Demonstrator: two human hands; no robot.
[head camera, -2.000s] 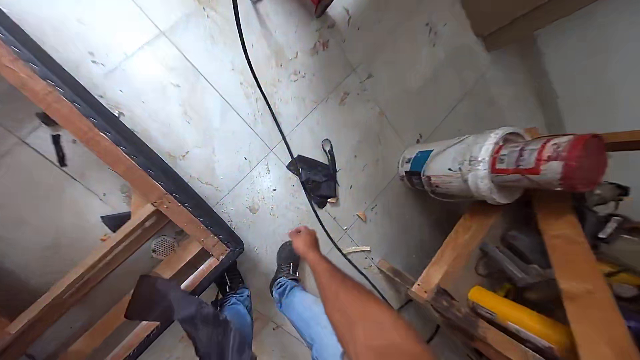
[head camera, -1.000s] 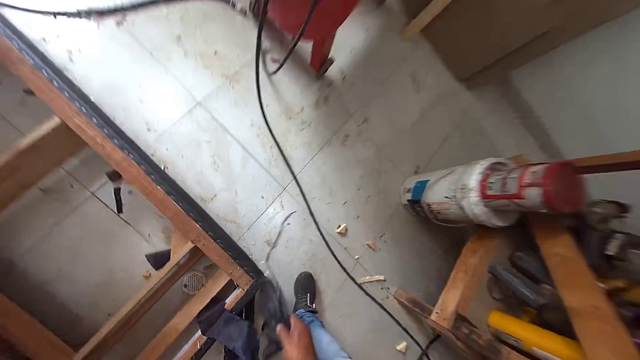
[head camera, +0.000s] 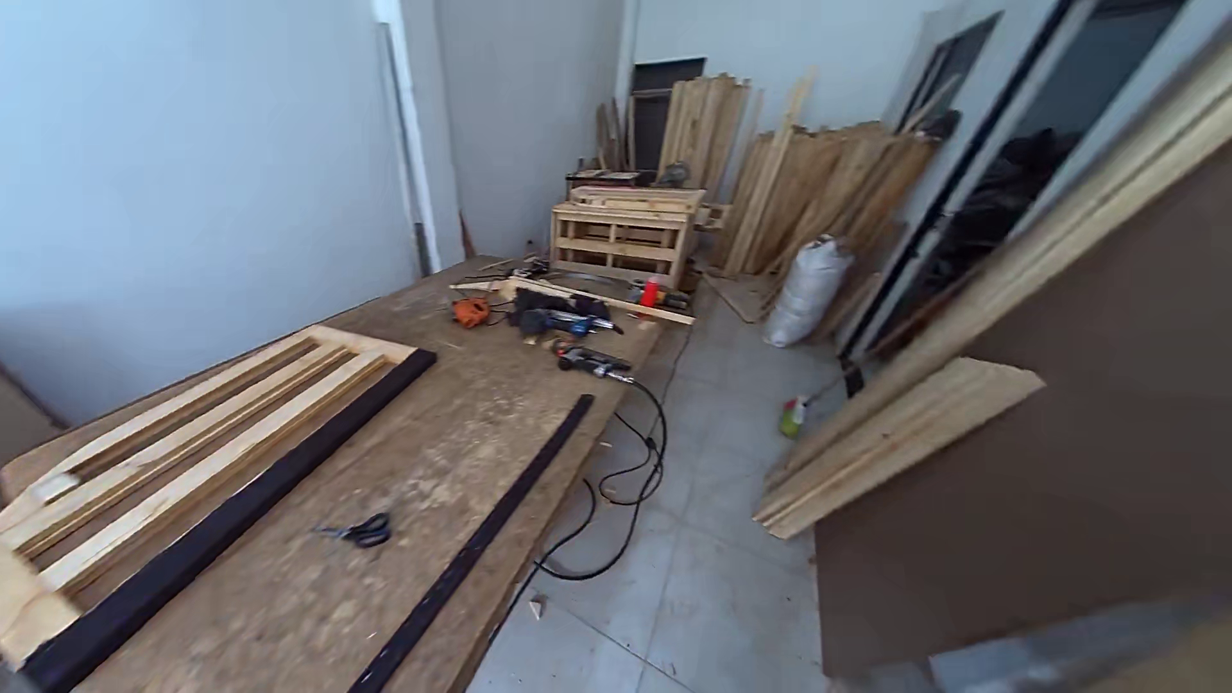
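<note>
Neither of my hands shows in the current head view. A long wooden workbench (head camera: 462, 452) runs away from me on the left. On it lie a slatted wooden frame (head camera: 202, 423) with a dark covered strip along its near side, a pair of scissors (head camera: 368, 530) with dark handles, and a separate long dark strip (head camera: 481, 539) near the bench's right edge. Farther back rest an air tool (head camera: 592, 362) joined to a black hose (head camera: 630, 549), a blue power tool (head camera: 568, 323), an orange tool (head camera: 471, 311) and a red bottle (head camera: 650, 292).
Planks (head camera: 828, 183) lean on the far wall behind a white sack (head camera: 808, 291). A slatted wooden structure (head camera: 621, 236) stands beyond the tools. On the right, boards (head camera: 895, 443) lean beside a large brown panel (head camera: 1039, 481). The hose loops over the tiled floor (head camera: 712, 577); a green bottle (head camera: 793, 417) stands there.
The view has swung up from the floor to the workbench and room. A hand near my legs and dark fabric, seen in the earlier frames, are out of view now.
</note>
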